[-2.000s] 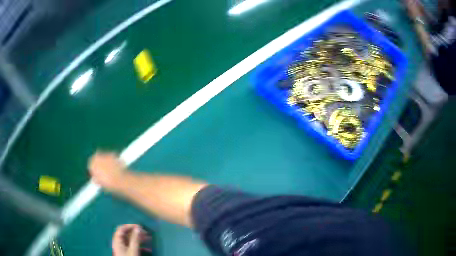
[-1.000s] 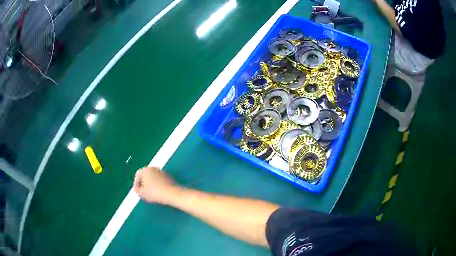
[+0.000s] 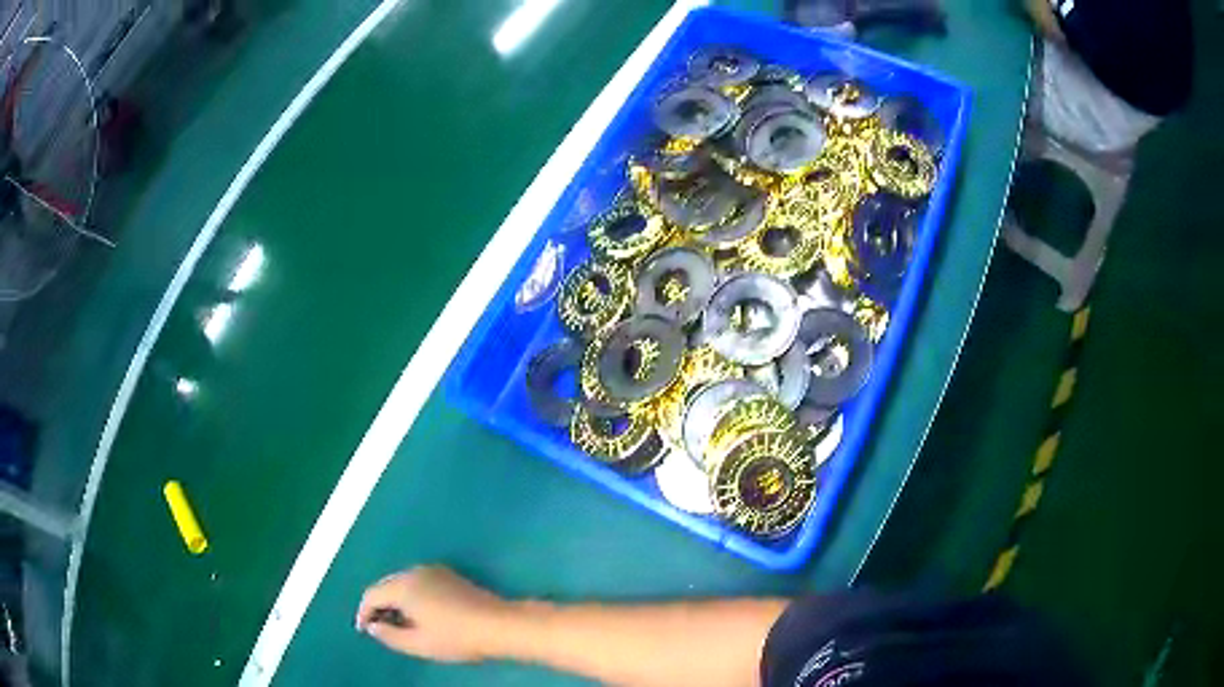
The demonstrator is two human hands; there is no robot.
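My right hand (image 3: 427, 612) is at the bottom left of centre, over the teal-green bench (image 3: 604, 577). Its fingers are curled. A small dark patch shows at the fingers; whether it is a held part or shadow, I cannot tell. The bare forearm runs right to a dark sleeve. My left hand is out of the picture. Above and right of my right hand, apart from it, lies a blue parts bin (image 3: 644, 514) heaped with gold and grey rings. A gold trim ring (image 3: 762, 481) lies on top of the heap at the bin's near corner.
A white rail (image 3: 403, 403) divides the bench from the darker green belt. A yellow sleeve (image 3: 185, 518) lies on the belt. Wires (image 3: 47, 201) hang at the upper left. A person in dark clothing (image 3: 1121, 54) sits at the top right on a pale stool (image 3: 1067, 255).
The view has shifted, and the bin appears further left and lower. My right hand has moved off the rail onto the bench side. The left hand seen two seconds ago is out of view.
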